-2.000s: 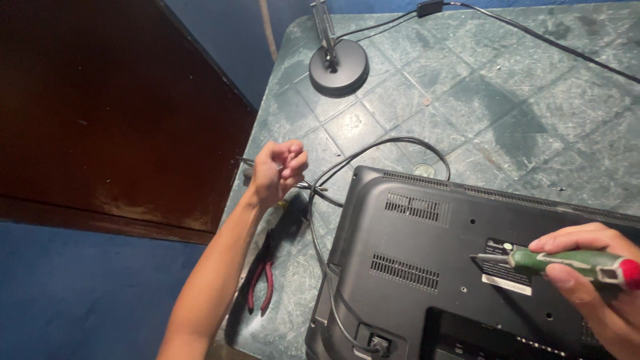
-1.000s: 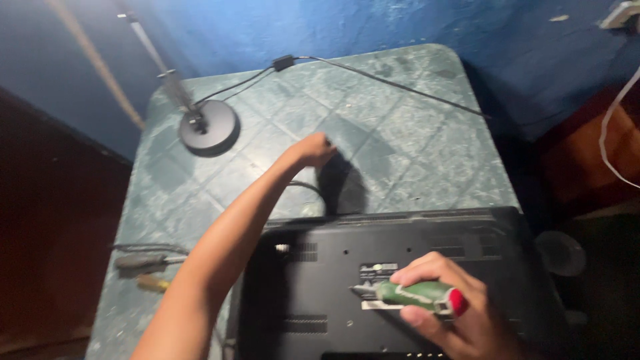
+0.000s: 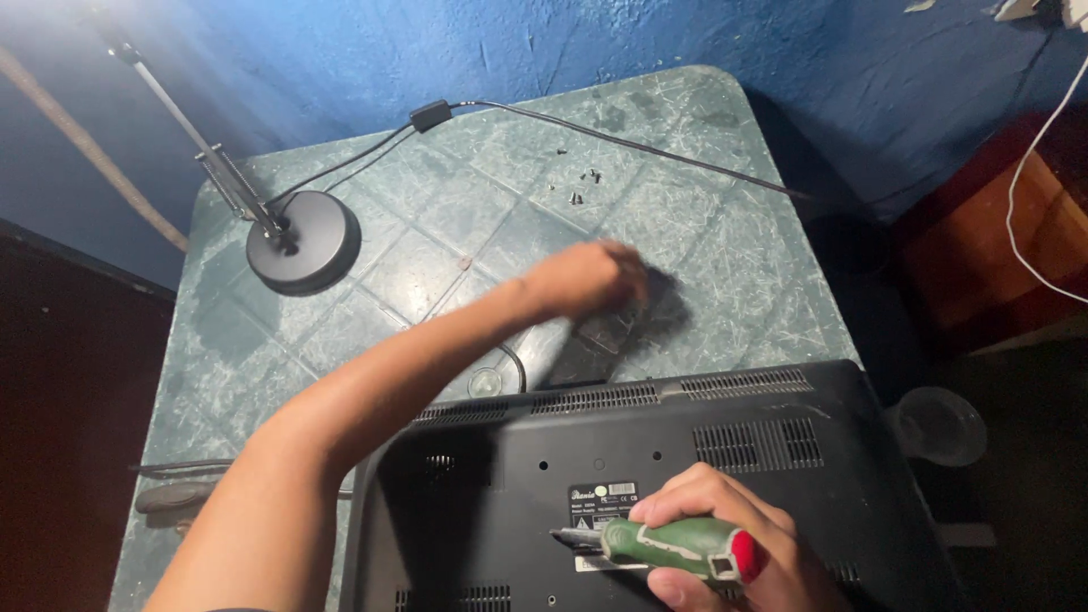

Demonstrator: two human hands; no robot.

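Observation:
My right hand (image 3: 722,544) holds a screwdriver with a green and red handle (image 3: 671,546) over the black plastic back cover of a flat-screen television (image 3: 510,527). The tool's tip points left, above a label that bears writing. My left hand (image 3: 599,276) reaches across the green table (image 3: 722,255), just beyond the television's upper edge. It is blurred, its fingers bent downward, and whether anything is in them cannot be told. Several small dark screws (image 3: 586,183) lie farther back on the table.
A desk lamp's round black base (image 3: 303,242) stands at the back left, its cord (image 3: 612,136) running right along the wall side. A dark-handled tool (image 3: 174,497) lies by my left forearm. A clear round container (image 3: 942,427) is beyond the table's right side.
My left hand has moved from the table's left side, near the cables and pliers, to beyond the television's upper edge. My right hand still holds the screwdriver. The view has shifted.

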